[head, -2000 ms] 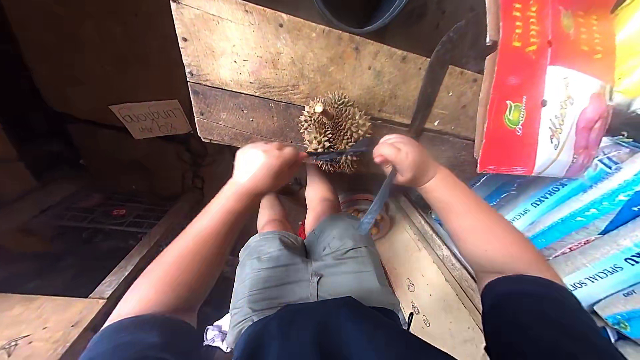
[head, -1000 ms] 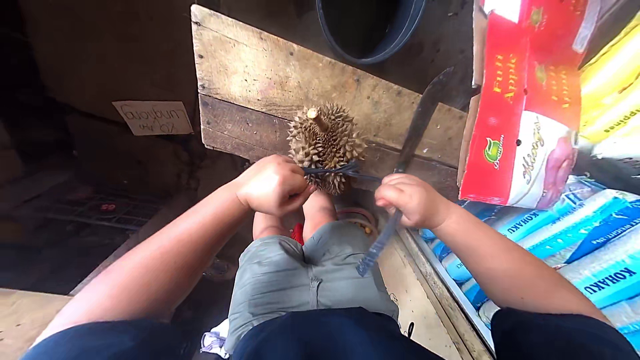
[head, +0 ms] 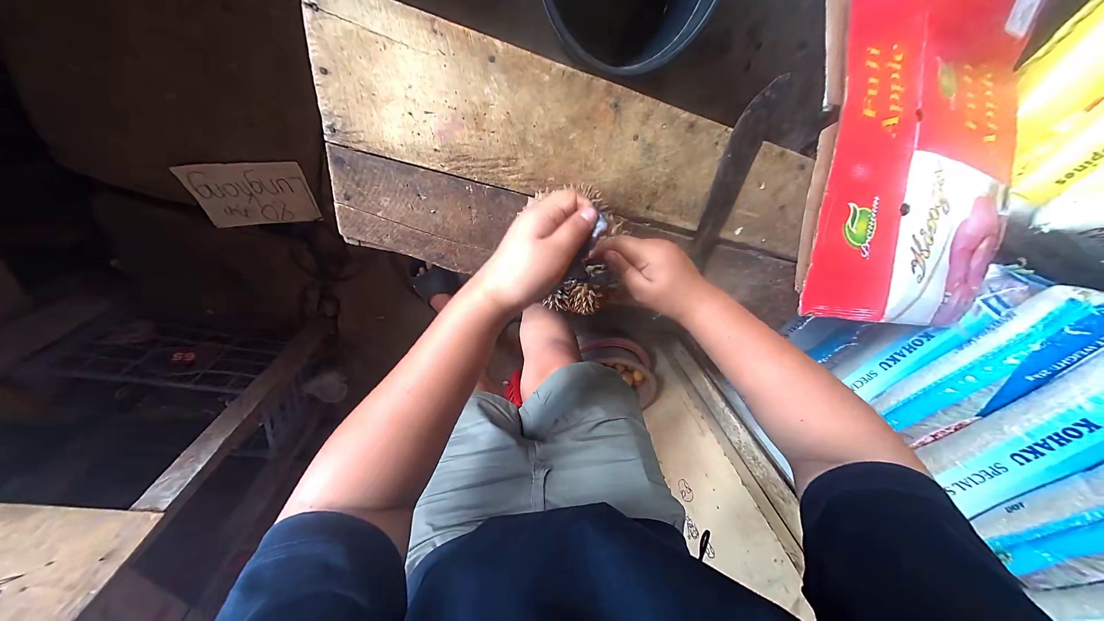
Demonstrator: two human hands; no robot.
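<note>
A spiky brown durian [head: 576,297] rests at the near edge of the wooden boards, mostly hidden by both hands. My left hand [head: 548,237] is above it, thumb and fingers pinched on a dark plastic strip [head: 599,226] that shows a pale bluish shine. Just to the right, my right hand [head: 649,272] is close to the strip and the durian, its fingers curled together; whether they grip the strip's other end is hidden. Beyond the right hand, a long dark machete blade [head: 740,159] lies across the boards.
Wooden boards [head: 431,95] run across the front. Behind them stands a dark bucket [head: 634,60]. At right are a red fruit carton [head: 871,172] and stacked blue-and-white sacks [head: 1026,414]. A handwritten cardboard sign [head: 250,194] is at left, and a bowl of small yellowish items [head: 634,375] sits below.
The strip was stretched between my hands, its tail hanging below the right one. Now my hands are closer together over the durian, the left one higher, and that tail no longer shows.
</note>
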